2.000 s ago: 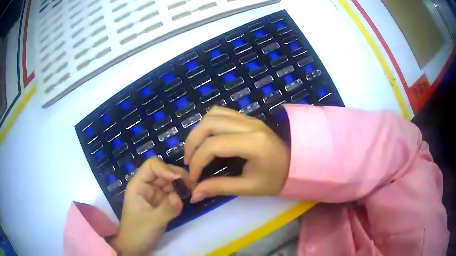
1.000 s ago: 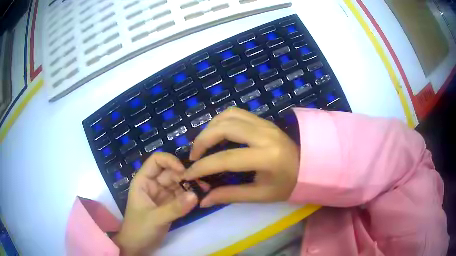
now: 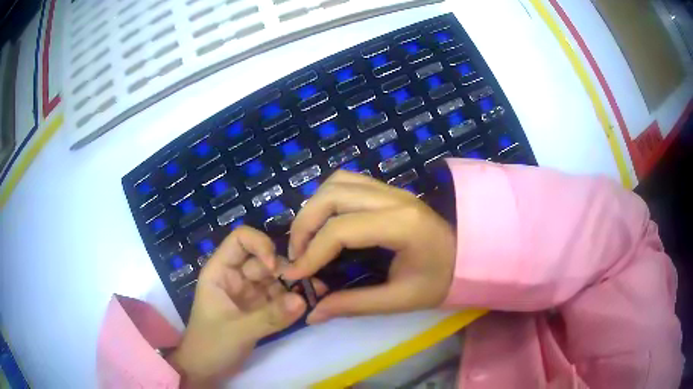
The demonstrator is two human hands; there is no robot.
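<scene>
My left hand point(image 3: 242, 292) and my right hand point(image 3: 372, 243) meet over the near edge of a black tray point(image 3: 334, 121). A small dark part point(image 3: 309, 292) is held between the fingertips of both hands; its exact shape is too small and blurred to tell. My left thumb and fingers are closed on it from the left, my right thumb and fingers from the right. The black tray has rows of pockets with blue spots, some with silvery dotted pieces. My hands and right sleeve hide part of its near rows.
A white foam tray point(image 3: 175, 53) with rows of narrow empty slots lies behind the black tray. A brown flat sheet point(image 3: 624, 53) lies at the far right. Yellow tape point(image 3: 403, 348) runs along the bench's near edge, with yellow and red tape at the right.
The small part has turned between my fingertips from an upright dark piece at the left fingers to one nearer my right thumb. Both hands stay over the same place on the tray.
</scene>
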